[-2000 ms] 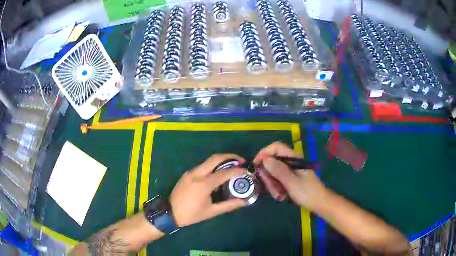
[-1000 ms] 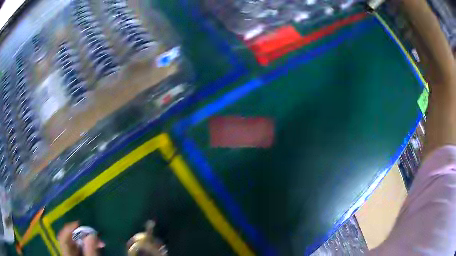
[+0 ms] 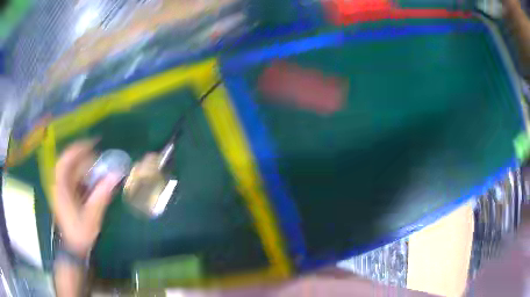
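The whole picture is blurred. My left hand is at the left of the yellow-taped area. Its thumb and fingers hold a silver round unit. A second piece, brownish-gold with bright metal edges, lies on the green mat just right of my left hand. A thin dark stick or wire runs from beside it up to the right, across the yellow tape. Only a part of my right arm shows at the upper right edge; my right hand is out of the picture.
Blurred trays stand at the upper left. A dark red pad lies right of the blue tape. A bright red block is at the top. A white sheet is at the left, a green label at the front edge.
The view has swung right, then partly back. My right hand has left the brownish piece area and gone off the upper right. My left hand still holds a silver unit.
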